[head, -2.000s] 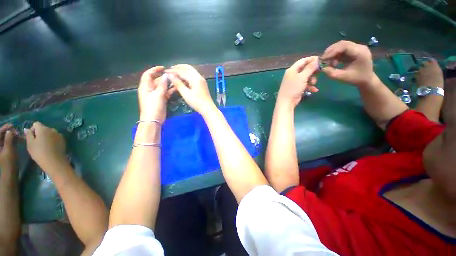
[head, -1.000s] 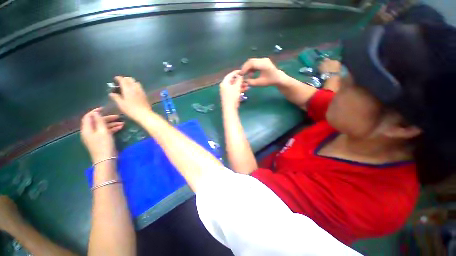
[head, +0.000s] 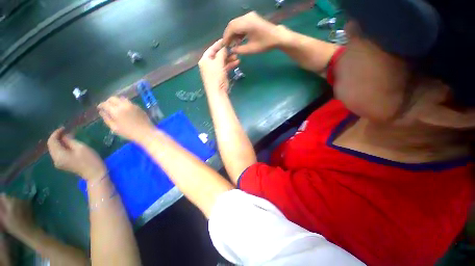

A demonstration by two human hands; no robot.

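My left hand (head: 75, 153) is raised over the bench left of the blue mat (head: 140, 174), fingers slightly apart, with no piece seen in it. My right hand (head: 125, 118) is over the mat's far edge, fingers loosely bent and blurred, with no piece seen in it. A small silver-white piece (head: 79, 93) lies on the dark conveyor just beyond both hands. Blue-handled thread snips (head: 147, 94) lie beyond the mat, right of my right hand. Clear pieces (head: 109, 138) lie partly hidden between my hands.
A worker in red (head: 359, 197) sits close on the right, hands (head: 221, 60) together at a small part. Another person's hand (head: 15, 210) is at the lower left. More clear pieces (head: 188, 95) lie right of the snips. A silver piece (head: 134, 56) lies farther along the conveyor.
The view has swung right. My hands parted; the piece that was in my right fingers a second ago is gone from them, and a similar piece lies on the conveyor. My right hand has drawn back.
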